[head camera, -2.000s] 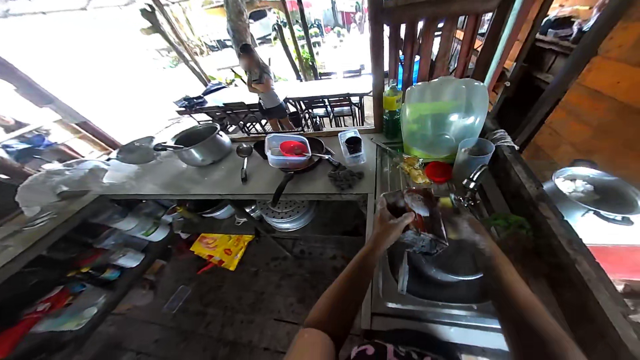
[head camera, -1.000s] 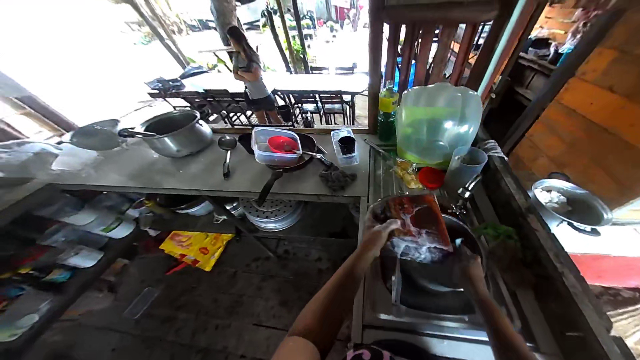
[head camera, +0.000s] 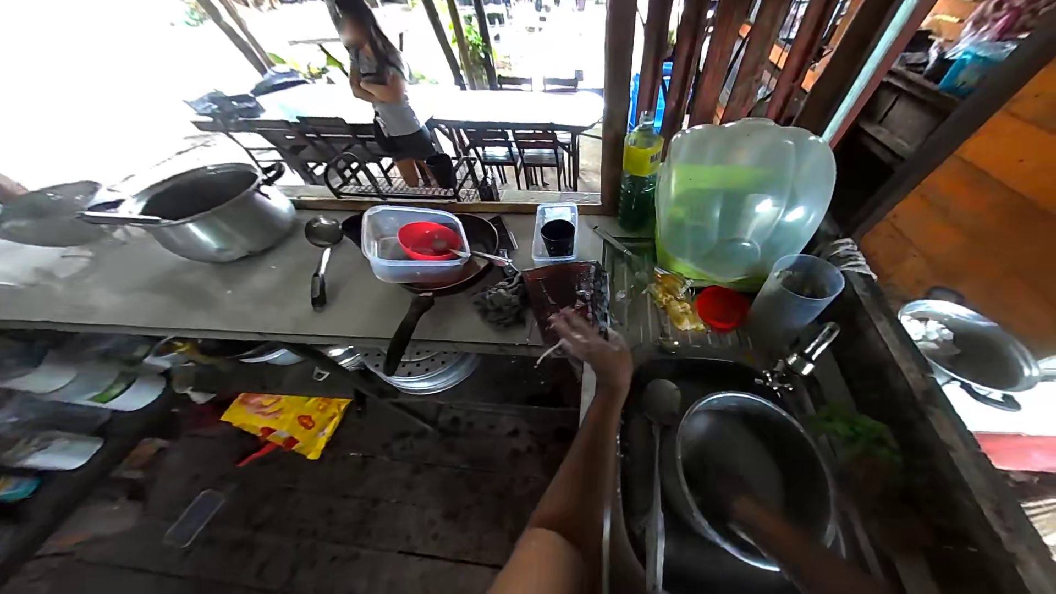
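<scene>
My left hand (head camera: 590, 346) is at the near edge of a dark reddish-brown, soapy rectangular item (head camera: 565, 293), which lies on the counter left of the drainboard; whether the fingers grip it is unclear. A round metal pot (head camera: 755, 437) stands in the sink. My right hand (head camera: 734, 495) reaches into this pot, dark and blurred, so its fingers and anything in them cannot be made out. Beside the pot, a long-handled metal ladle (head camera: 658, 462) lies in the sink. The metal faucet (head camera: 800, 359) rises at the sink's right rim.
On the counter (head camera: 272, 289) stand a large aluminium pot (head camera: 214, 214), a frying pan (head camera: 404, 330) and a plastic container (head camera: 379, 247) with a red bowl. A translucent tub (head camera: 747, 198), a green bottle (head camera: 640, 177) and a plastic pitcher (head camera: 796, 289) stand behind the sink. Beyond, a person (head camera: 388, 91) stands near tables.
The reddish-brown item has moved from above the sink, between both hands, to the counter on the left. My right hand has gone down into the pot. The person outside has turned or shifted slightly.
</scene>
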